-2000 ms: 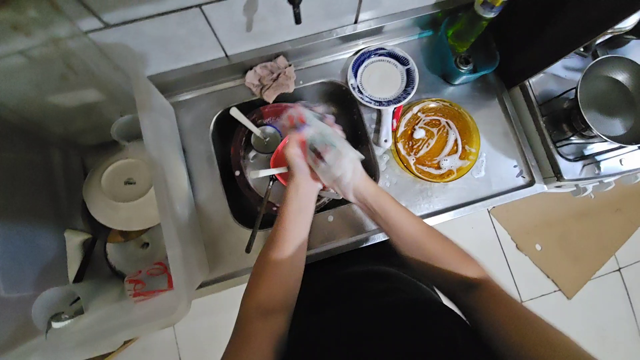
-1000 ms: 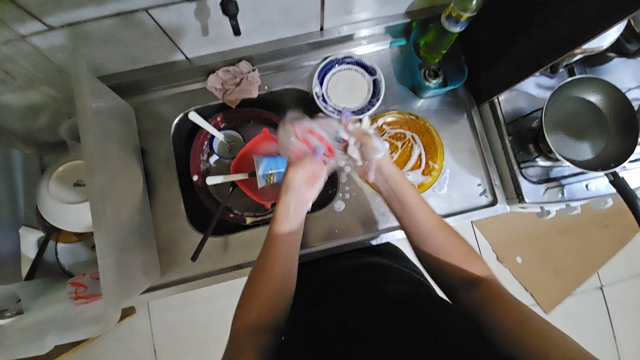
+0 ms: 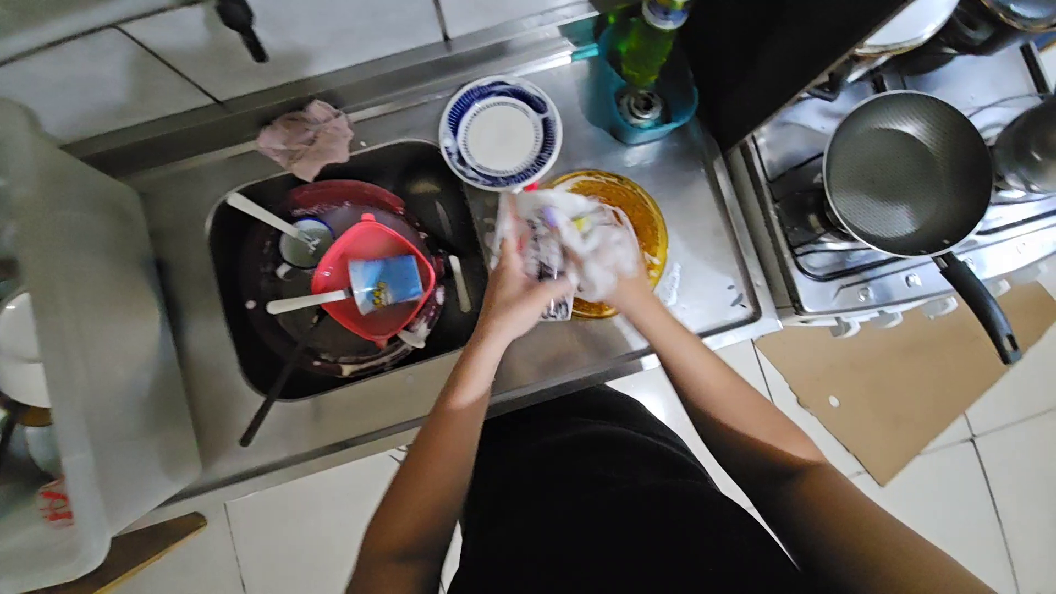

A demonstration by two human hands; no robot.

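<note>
My left hand (image 3: 521, 289) grips a clear, patterned drinking glass (image 3: 554, 262), blurred and sudsy. Foam covers my right hand (image 3: 606, 260), which presses against the glass; a bit of yellow, probably a sponge, shows at its fingers. Both hands are over an amber glass plate (image 3: 648, 210) smeared with suds. Behind them a blue-rimmed white bowl (image 3: 502, 132) sits on the steel counter. Left of my hands, the sink holds a red plastic bowl (image 3: 375, 322) with a blue packet (image 3: 386, 283) and a white-handled utensil (image 3: 307, 302), plus an enamel mug (image 3: 305, 245) with a white-handled spoon (image 3: 262, 214).
A translucent plastic bin (image 3: 124, 330) with dishes stands at the left. A crumpled cloth (image 3: 307, 139) lies behind the sink. At the back, a green bottle (image 3: 648, 49) stands in a teal holder (image 3: 652, 120). A frying pan (image 3: 907, 173) rests on the stove at the right, its handle sticking out.
My hands have moved right, from over the sink to over the amber plate, with the glass between them. The red bowl and blue packet are now uncovered. The view has shifted somewhat.
</note>
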